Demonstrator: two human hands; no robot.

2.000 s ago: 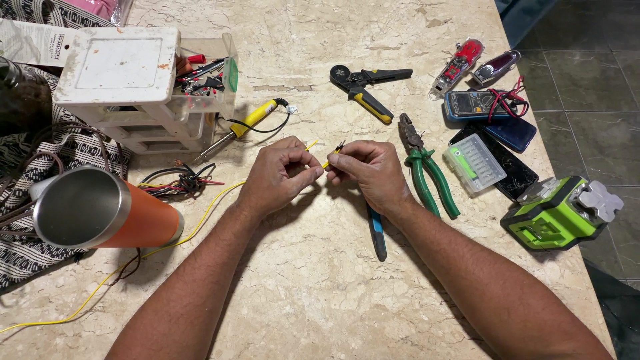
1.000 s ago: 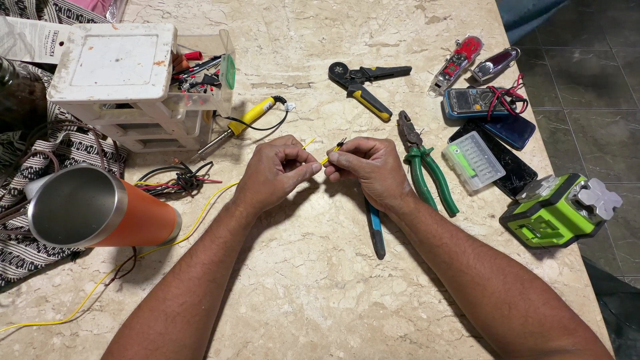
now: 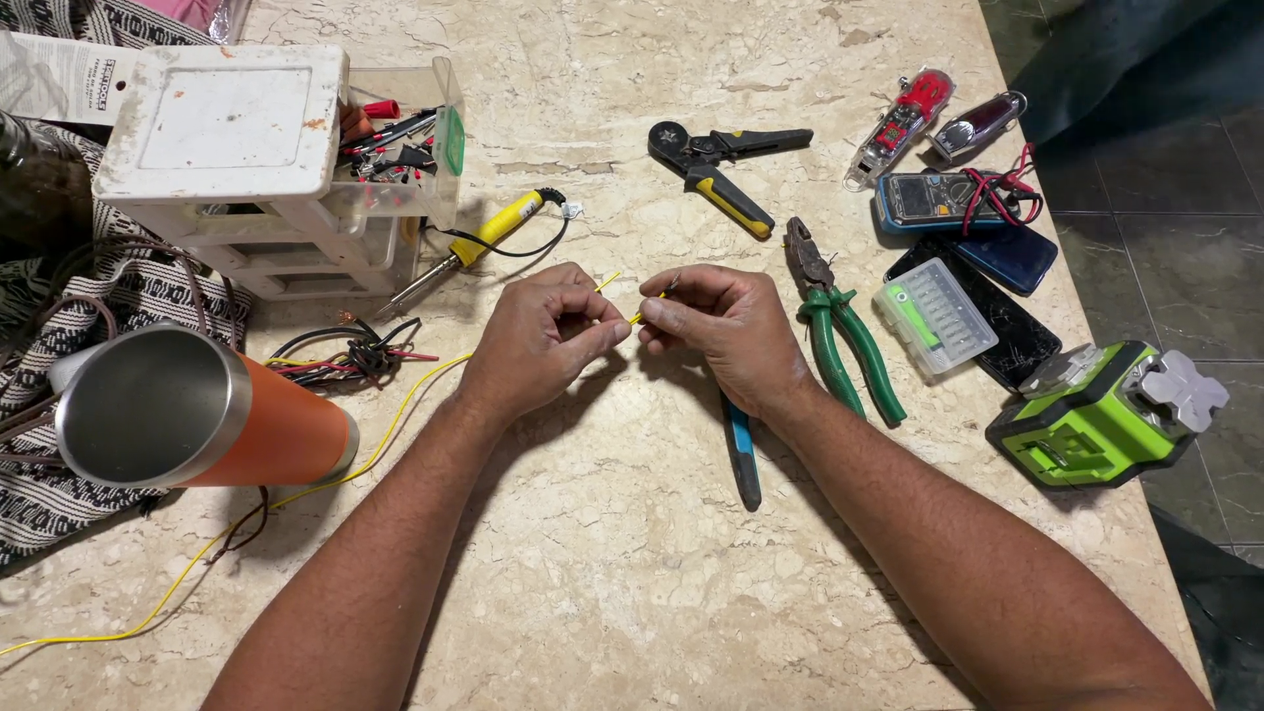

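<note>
Near the middle of the view, my left hand (image 3: 553, 336) pinches a thin yellow wire (image 3: 415, 395), which runs from it to the lower left across the stone tabletop. A short yellow end pokes up above the fingers. My right hand (image 3: 726, 331) faces it, thumb and forefinger closed on a small yellow piece with a dark tip, likely wire; the fingers hide most of it. Under the right hand lies a tool with a blue and black handle (image 3: 741, 454), its head hidden. Green-handled combination pliers (image 3: 839, 336) rest just right of that hand, and a ratchet crimping tool (image 3: 721, 168) lies beyond.
At left are a white drawer organizer (image 3: 237, 128), a yellow soldering iron (image 3: 494, 227), tangled wires (image 3: 365, 355) and an orange steel mug (image 3: 286, 425). At right are a multimeter (image 3: 928, 200), a clear bit case (image 3: 936, 321), a cracked phone (image 3: 1027, 346) and a green laser level (image 3: 1096, 420).
The fingertips of my right hand have shifted slightly around the small yellow piece, whose dark tip shows less above them. The tools on the table have not moved.
</note>
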